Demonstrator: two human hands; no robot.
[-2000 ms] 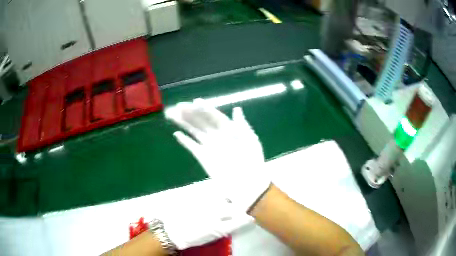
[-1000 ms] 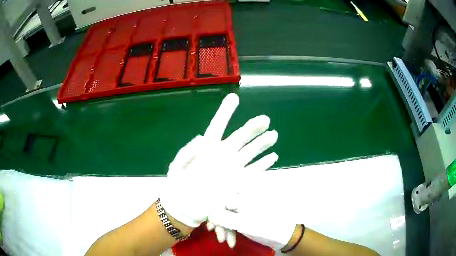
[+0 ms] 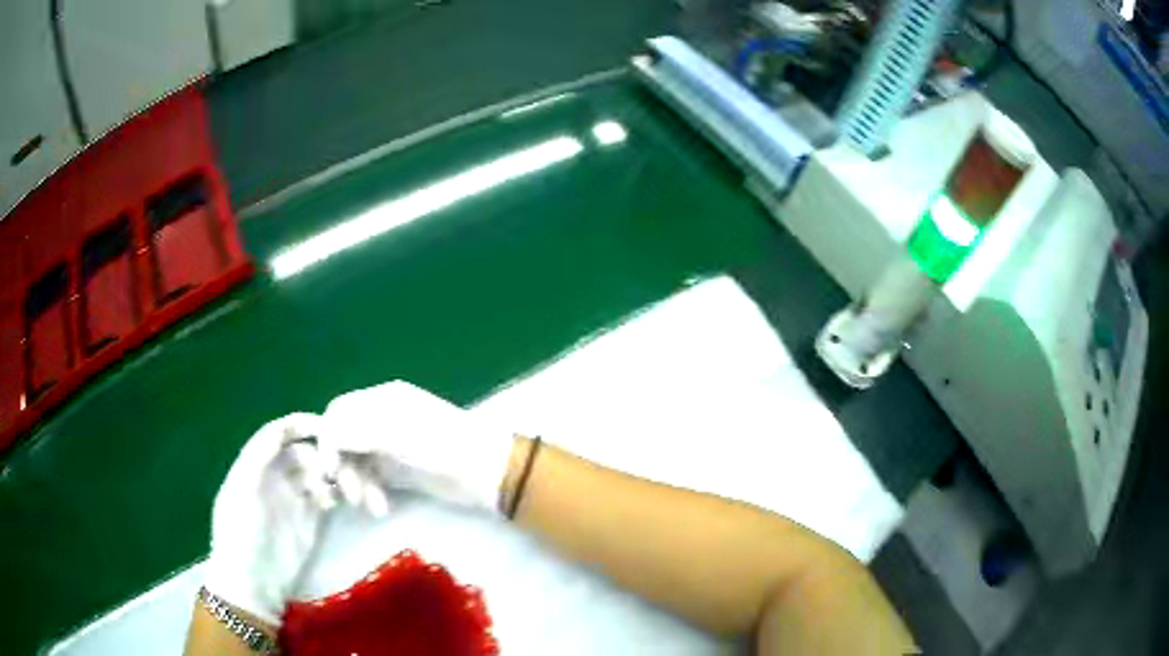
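Observation:
My left hand, in a white glove with a metal bracelet at the wrist, is at the lower left with its fingers curled. My right hand, also in a white glove with a dark band at the wrist, meets it from the right. The fingertips of both hands touch, and whether something small is between them cannot be told. A pile of peeled red film with ragged edges lies on the white foam padding just below my hands, cut off by the bottom edge.
The green conveyor belt runs beyond the padding. A red plastic tray at the far left holds black frames. At the right stand a signal tower light, lit green, and an off-white line machine.
The view has swung right, so the tray sits further left and the machine shows more. My hands overlapped with fingers spread earlier; now their curled fingertips meet. More of the film pile shows.

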